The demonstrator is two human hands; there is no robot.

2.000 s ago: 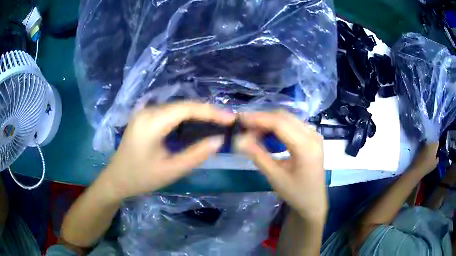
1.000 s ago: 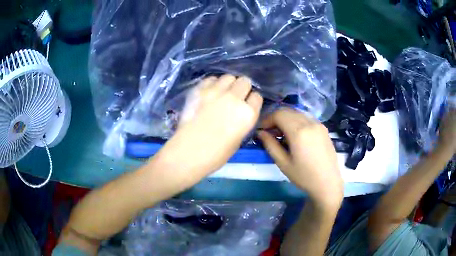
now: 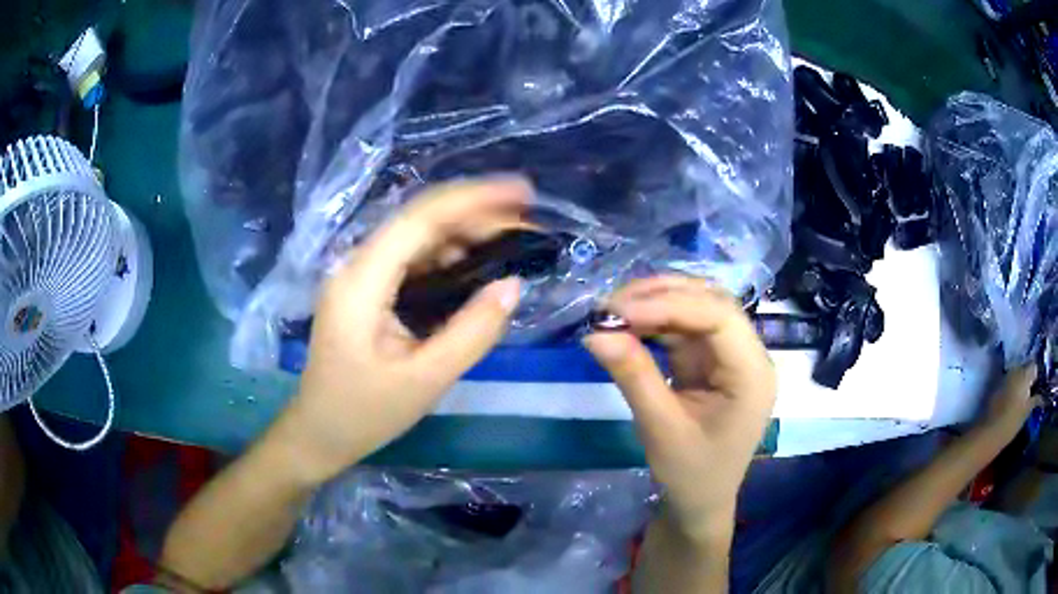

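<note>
My left hand (image 3: 400,319) is slightly blurred, its fingers curved around a black moulded part (image 3: 482,273) at the bag's mouth. My right hand (image 3: 696,377) pinches a small round, dark and shiny piece (image 3: 609,321) between thumb and finger. The two hands are apart, and the small piece does not touch the black part. A large clear plastic bag (image 3: 522,87) lies over the blue tray (image 3: 348,357), whose front rim shows below my hands. Dark parts show dimly through the bag.
A pile of black parts (image 3: 853,174) lies on a white sheet (image 3: 905,383) at right. A white fan (image 3: 52,267) stands at left. A second clear bag (image 3: 580,511) below the bench edge holds a black part. At far right, another person's arm (image 3: 946,464) reaches to another clear bag (image 3: 992,209).
My left hand has come back left from the bag's mouth, now with a black part in it. My right hand has drawn slightly away and shows the small round piece.
</note>
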